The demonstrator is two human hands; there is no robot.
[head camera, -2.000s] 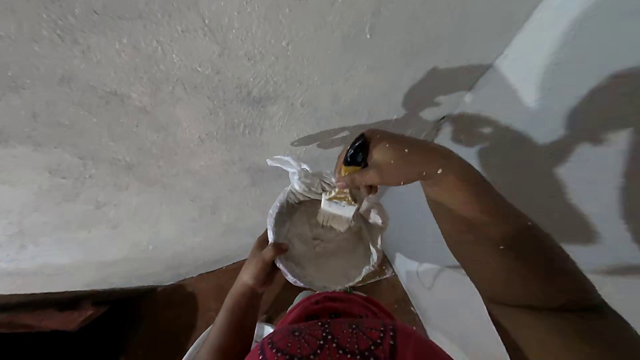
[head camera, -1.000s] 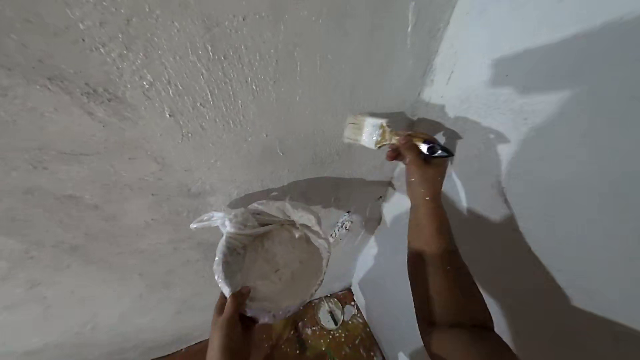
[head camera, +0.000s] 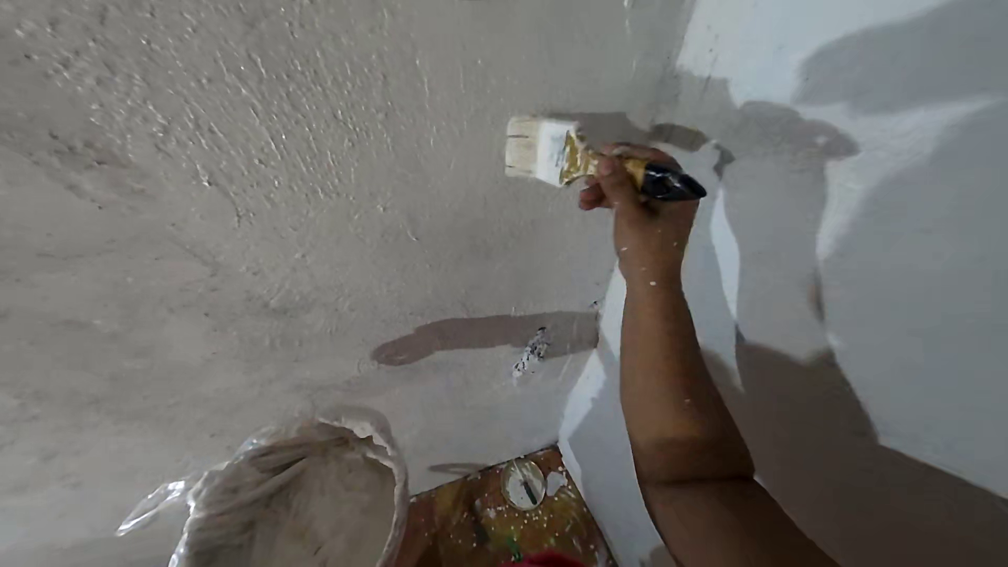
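Observation:
My right hand [head camera: 642, 185] grips a paintbrush [head camera: 579, 153] by its yellow and black handle. The brush points left, its pale, paint-coated bristles at the grey wall [head camera: 331, 197], near the corner with the white wall [head camera: 929, 260]. Below and to the left is a bucket [head camera: 398, 488] lined with clear plastic, its twisted end sticking out on the left. Greyish-beige paint [head camera: 339, 504] fills it, and the lower part of the bucket is cut off by the frame. My left hand is out of view.
A paint-spattered brown surface [head camera: 465, 520] lies at the foot of the corner, with a small round lid or dish [head camera: 524, 483] on it. A dark, speckled mark [head camera: 531, 353] shows low on the grey wall. Shadows of the arm fall across the white wall.
My right hand has lifted the brush from the bucket to the wall. The bucket now sits lower in view, and my left hand, seen earlier at its rim, has left the view.

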